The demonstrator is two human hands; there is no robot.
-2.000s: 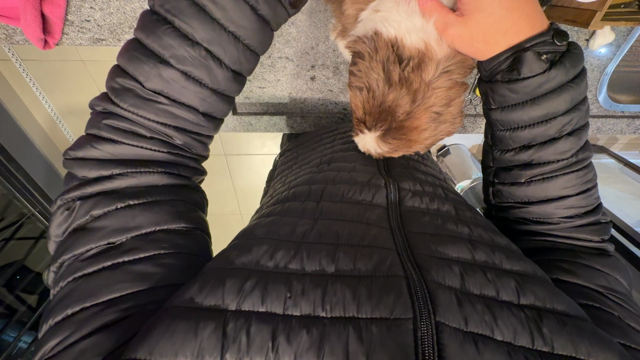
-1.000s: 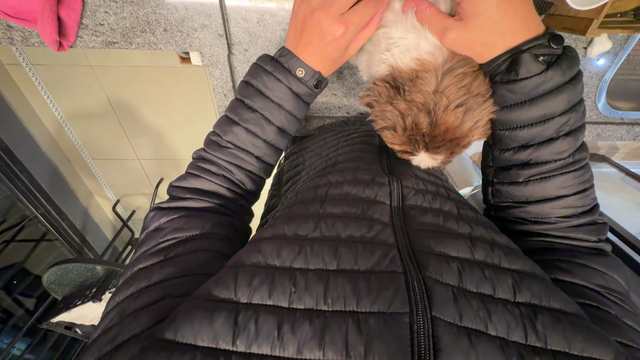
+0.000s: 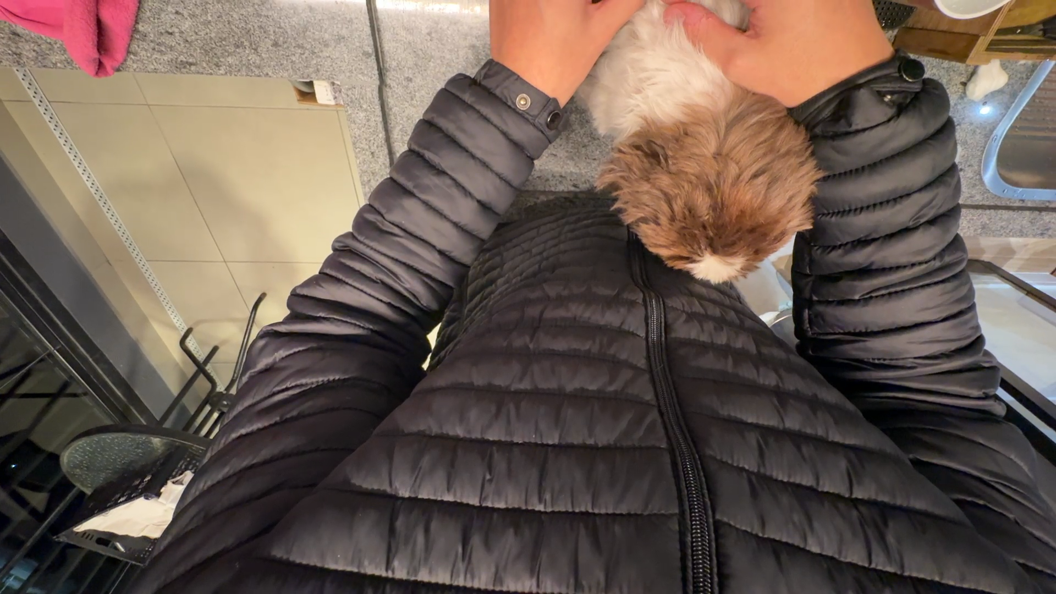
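A small brown and white long-haired dog [image 3: 714, 186] stands or lies on the grey stone countertop [image 3: 445, 58], its head against the front of my black quilted jacket [image 3: 528, 412]. My left hand [image 3: 557, 41] is at the dog's white back on the left side, its fingertips cut off by the top edge of the view. On the other side, my right hand [image 3: 784, 41] rests on the dog's white fur behind the head, the thumb pressed into the coat. Whether either hand grips the dog cannot be made out.
Pink cloth [image 3: 91, 33] hangs over the counter's edge at top left. A dark cord [image 3: 379, 82] crosses the stone. At right are a metal sink [image 3: 1023, 140] and a wooden box [image 3: 957, 33]. A black basket with white cloth [image 3: 132, 511] stands at lower left.
My left hand, out of view two seconds ago, has come in at the top beside the dog. The dog's head has shifted to the right. My right hand stays on the dog.
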